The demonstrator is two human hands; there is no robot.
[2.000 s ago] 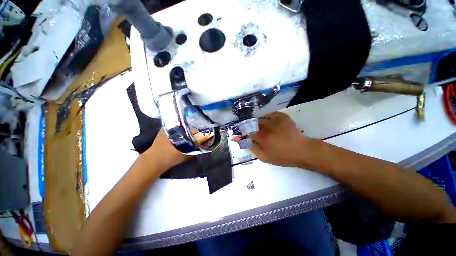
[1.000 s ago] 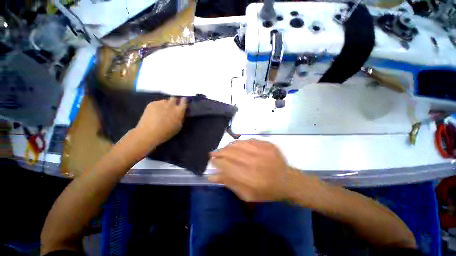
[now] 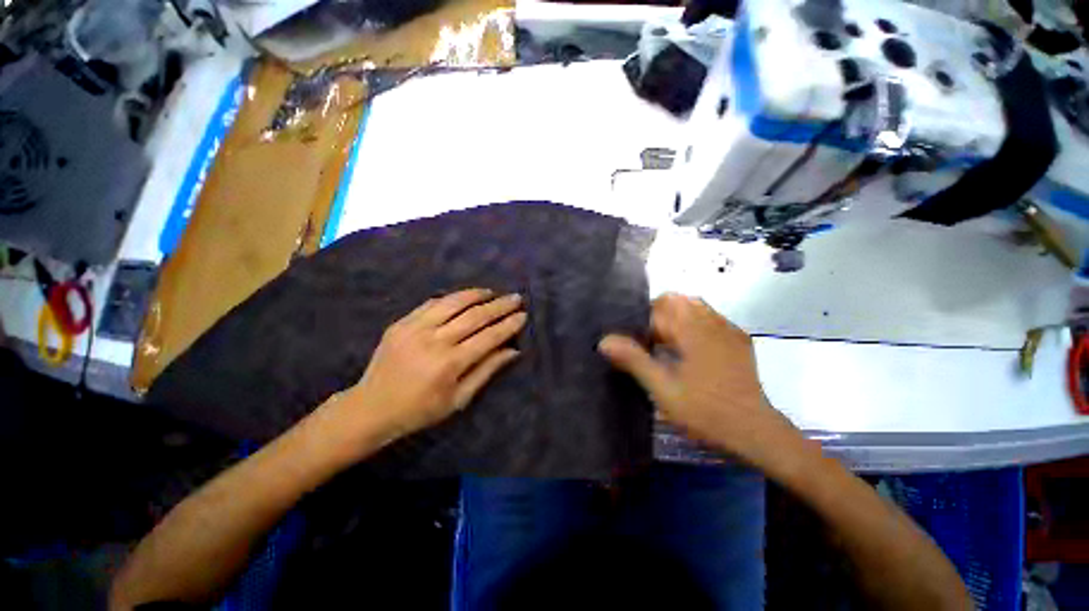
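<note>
A dark grey-brown garment panel [image 3: 478,257] lies spread on the white table left of the sewing machine, with a curved upper edge. Its front part hangs over the table's front edge. My left hand [image 3: 444,358] rests flat on the middle of the panel, fingers slightly apart. My right hand [image 3: 699,364] holds the panel's right edge, thumb on top and fingers partly hidden at the edge. A lighter grey patch shows at the panel's upper right corner. The sewing machine head [image 3: 860,96] stands to the right; the panel is not under its needle area.
A brown cardboard sheet [image 3: 257,191] lies at left, partly under the panel. Scissors with red and yellow handles [image 3: 66,313] lie far left. A black cloth band [image 3: 1003,149] hangs over the machine. A small brass-yellow item [image 3: 1029,347] and red handles [image 3: 1080,372] are at right.
The panel has come out from the machine, first bunched at left, and now lies spread open. My left hand has flattened onto it. My right hand has moved onto its right edge.
</note>
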